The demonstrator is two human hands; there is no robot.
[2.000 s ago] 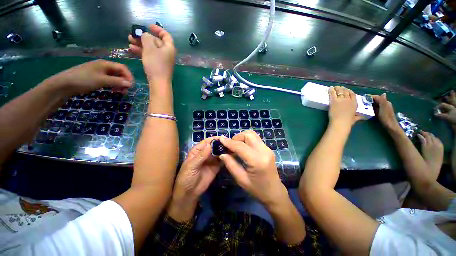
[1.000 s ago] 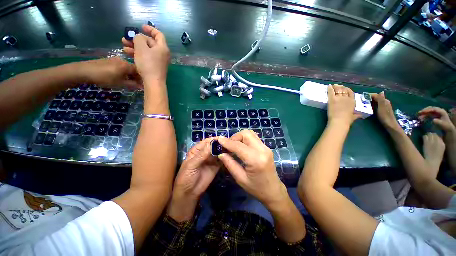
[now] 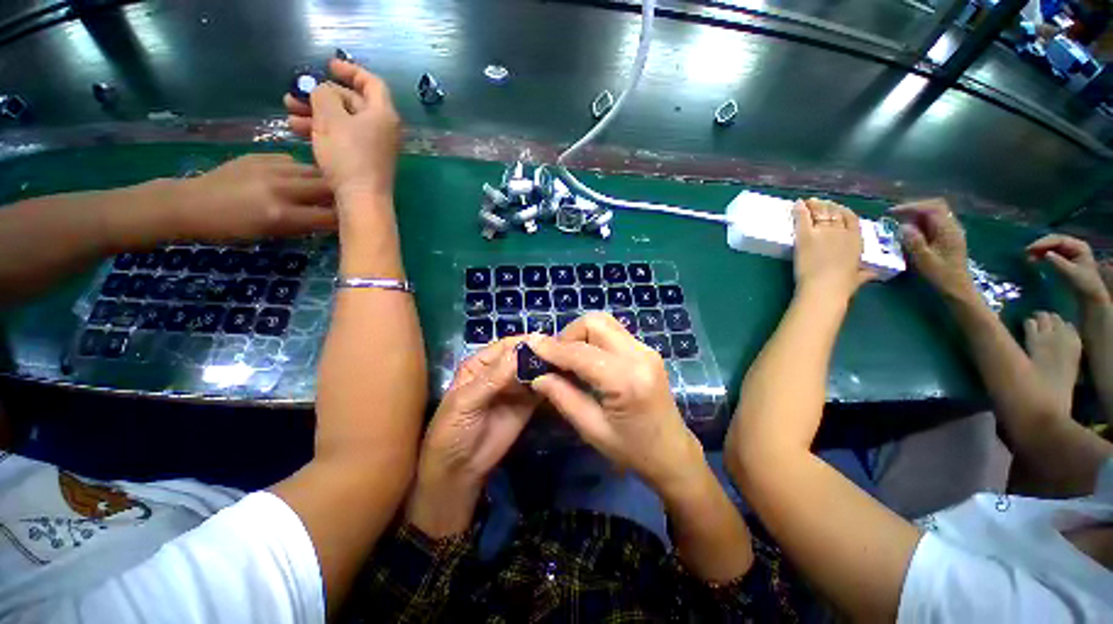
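My left hand (image 3: 470,414) and my right hand (image 3: 616,384) meet just in front of the clear tray's near edge. Between their fingertips they hold a small square unit with a black face (image 3: 532,362) turned up, a pale mark at its middle and a thin pale rim at its left. The fingers hide most of its sides. Behind my hands lies the clear tray (image 3: 698,399) with rows of black covers (image 3: 563,276); some pockets at its right and near side hold no cover. A heap of piled units (image 3: 525,201), white and silver, lies behind the tray.
A neighbour's arm (image 3: 372,329) is close on my left, above a second tray (image 3: 208,366). Another neighbour's hand (image 3: 830,244) rests on a white power strip (image 3: 763,228) at right. A white cord (image 3: 623,98) crosses the bench. Spaced units (image 3: 726,112) lie on the dark line.
The spaced units on the dark line have moved left. My hands keep hold of the unit, almost unmoved. The left neighbour's hands and the hands at far right have shifted.
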